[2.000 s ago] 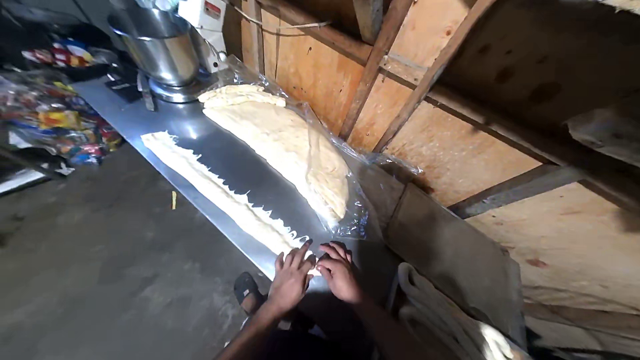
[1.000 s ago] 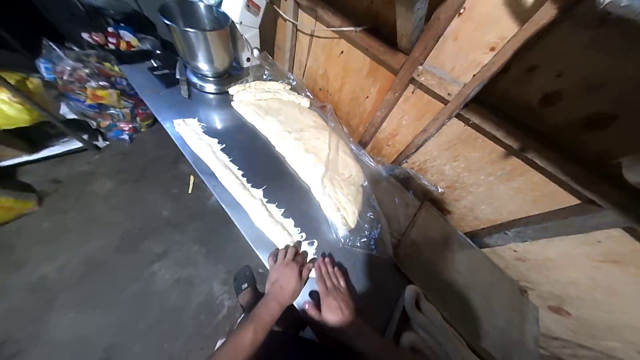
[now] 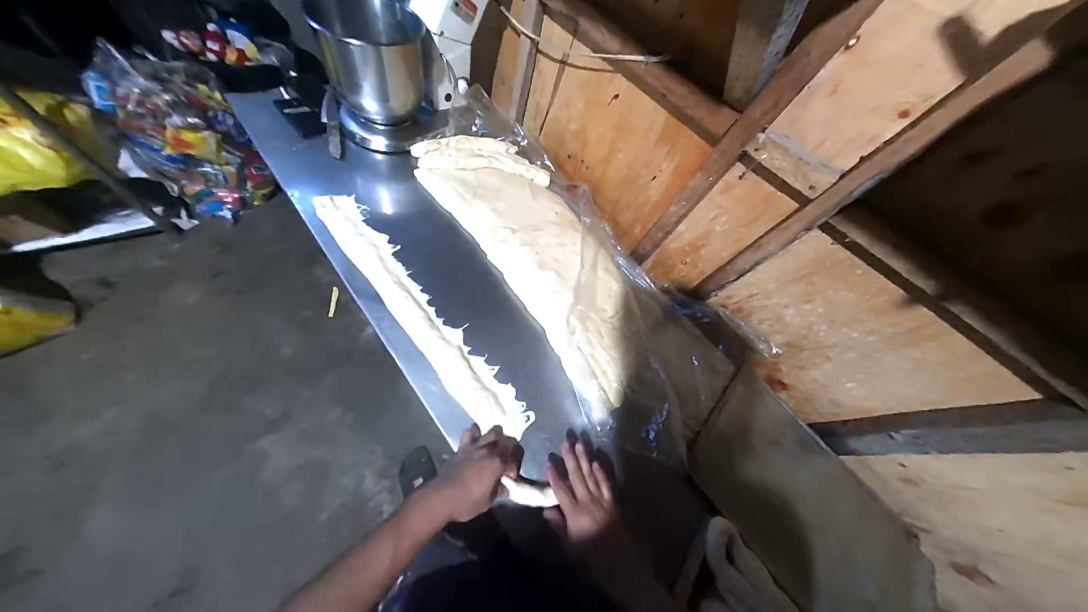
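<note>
A long strip of pale dough (image 3: 425,327) lies along the near-left edge of the metal table (image 3: 459,280), its right side drawn into thin ragged points. At its lower end my left hand (image 3: 480,472) is closed around dough. A short rolled piece of dough (image 3: 529,493) spans from that hand to my right hand (image 3: 582,493), which is spread with its fingers extended and touches the piece's right end. Beyond the strip rests a large folded slab of dough (image 3: 527,246), partly under clear plastic sheeting (image 3: 654,365).
A stand mixer's steel bowl (image 3: 374,68) stands at the table's far end, with a dough scraper or knife (image 3: 332,127) beside it. Bags of colourful packets (image 3: 187,136) sit at upper left. Plywood wall panels (image 3: 629,144) with wooden braces rise on the right.
My hands, close together two seconds ago, are now apart with a short roll of dough showing between them. My right hand has opened out flat. The view has shifted left.
</note>
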